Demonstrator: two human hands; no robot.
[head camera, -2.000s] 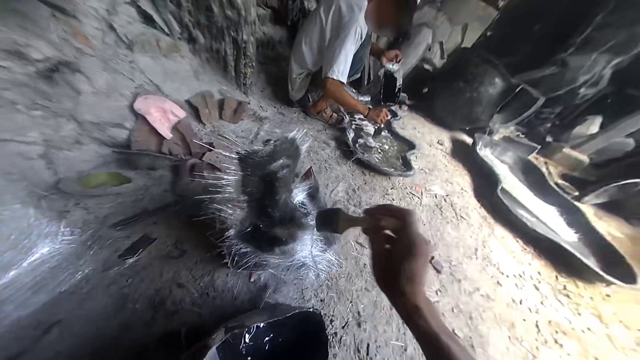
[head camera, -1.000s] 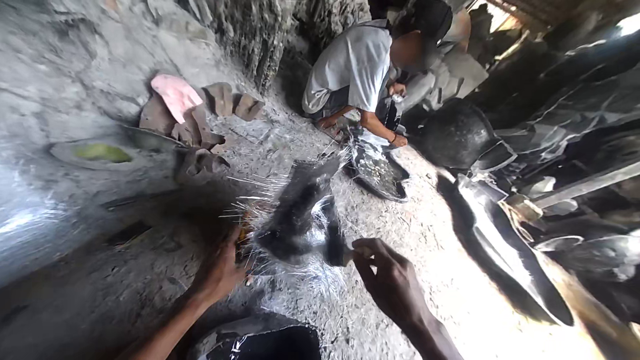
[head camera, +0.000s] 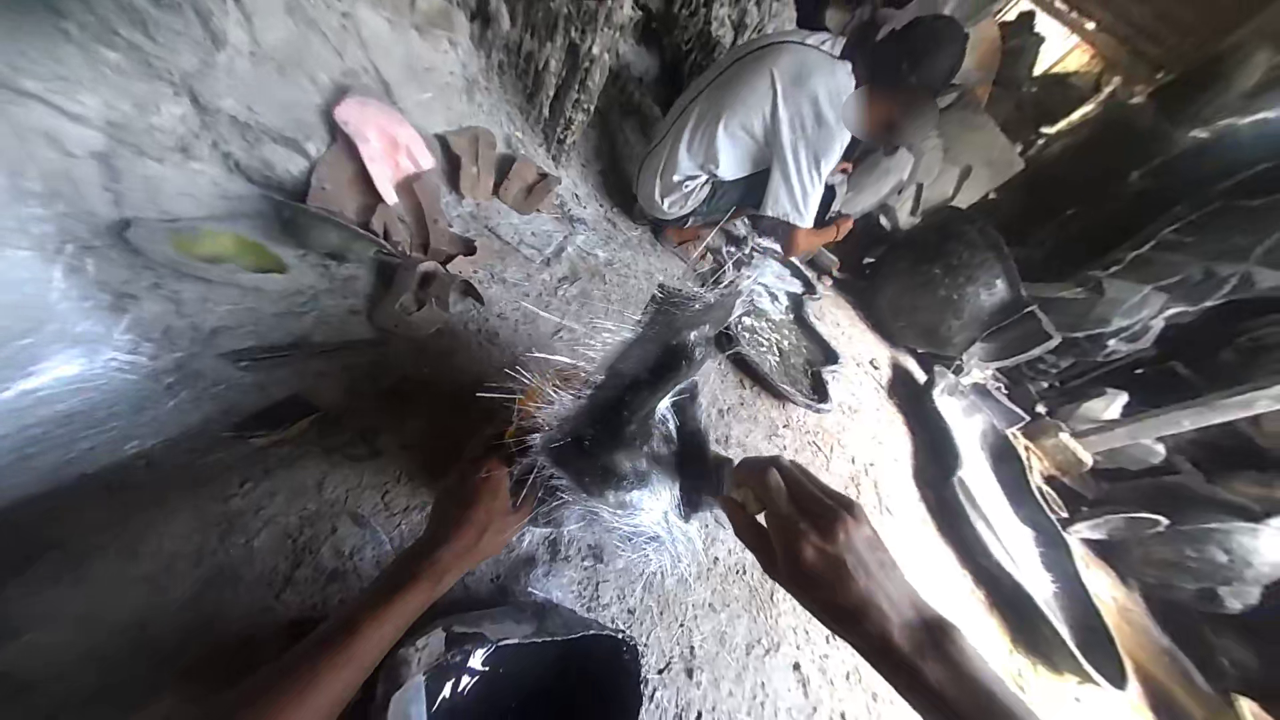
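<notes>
A dark, wet-looking form bristling with thin pale spines (head camera: 630, 400) stands in the middle of the head view; its exact kind is unclear. My right hand (head camera: 800, 530) grips the handle of a brush (head camera: 708, 478), whose dark head touches the form's right side. At the form's lower left, my left hand (head camera: 478, 515) touches or holds its edge, where something orange shows; its fingertips are partly hidden. Below, near the bottom edge, an open container (head camera: 520, 632) holds dark, shiny liquid.
A person in a grey shirt (head camera: 770, 120) crouches ahead over a dark shallow tray (head camera: 780, 350). A round black vessel (head camera: 940, 280) and a long dark trough (head camera: 1020, 530) lie to the right. Brown pieces and a pink cloth (head camera: 385, 145) lie at upper left.
My left hand, not visible two seconds ago, came in from the lower left to the form. My right hand stays on the brush at the form's right side. The form now leans more to the right.
</notes>
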